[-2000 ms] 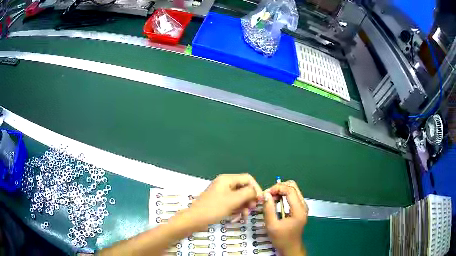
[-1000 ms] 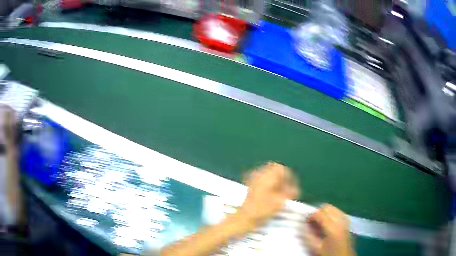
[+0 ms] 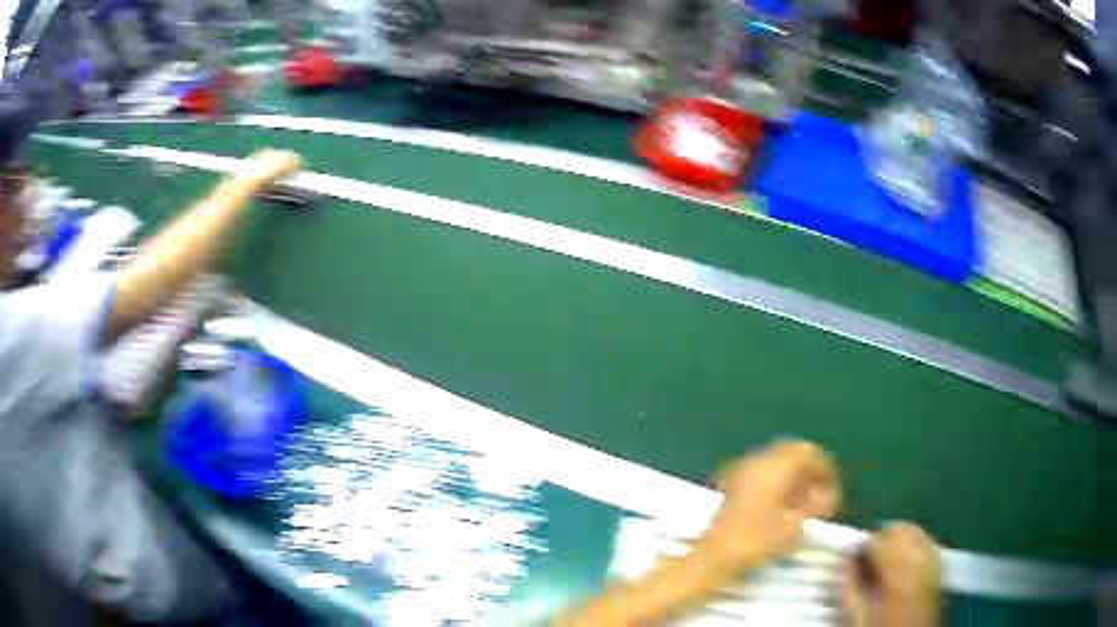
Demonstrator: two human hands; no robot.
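Observation:
The white slotted parts tray [image 3: 772,598] lies at the bottom right on the green bench, blurred and partly covered by my hands. My left hand [image 3: 784,490] is over the tray's far edge with its fingers bent together. My right hand [image 3: 900,570] is at the tray's right side, with its fingers curled and its lower part cut off by the frame edge. Blur hides whether either hand holds a small part. A loose pile of ring pieces [image 3: 404,521] lies left of the tray.
The green conveyor belt [image 3: 490,294] runs beyond the bench between metal rails. A blue bin [image 3: 233,429] stands left of the rings. Across the belt are a red bin [image 3: 698,145], a blue shallow tray [image 3: 815,184] with a clear bag [image 3: 919,153], and a spare tray [image 3: 1029,251]. A person [image 3: 74,429] reaches over the belt at left.
The view has swung left, so bench and belt things sit further right. The person at left now shows more fully, with an arm out over the belt. My hands remain at the tray.

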